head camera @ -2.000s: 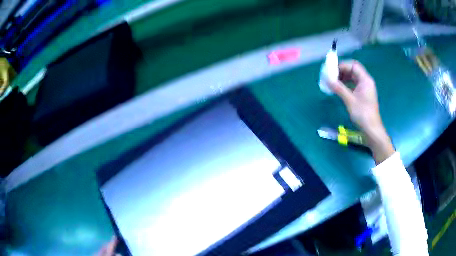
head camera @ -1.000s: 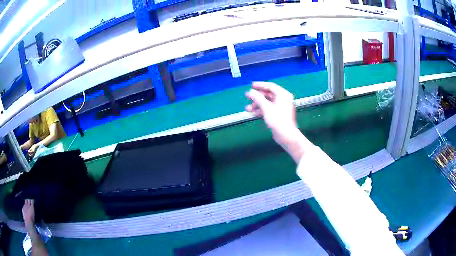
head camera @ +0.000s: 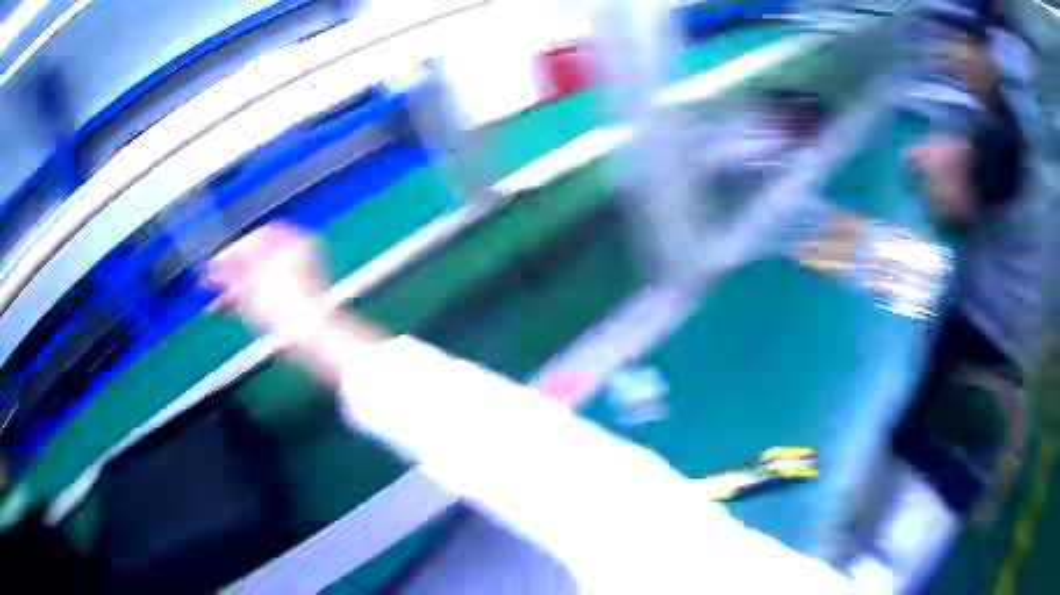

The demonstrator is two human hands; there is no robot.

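Observation:
The picture is strongly blurred. My right hand point(head camera: 273, 279) is raised at the upper left, above the rail and the far green surface, with the arm in a white sleeve stretched across the view. Its fingers are too blurred to tell whether they hold anything. Below the sleeve, part of a pale panel point(head camera: 477, 560) shows at the bottom edge, mostly hidden by the arm. A small white item point(head camera: 637, 393), perhaps the squeeze bottle, lies on the bench. My left hand is not in view.
A yellow-and-black utility knife point(head camera: 773, 467) lies on the green bench. Black stacked panels point(head camera: 186, 494) stand behind the rail at lower left. A neighbouring person point(head camera: 947, 174) sits at the right, near a shiny plastic bag point(head camera: 909, 273). A pink item point(head camera: 567, 387) lies by the rail.
The view has swung to the right and tilted. My right hand now appears farther left. The white bottle, held two seconds ago, was on the bench one second ago. The neighbour has come into view.

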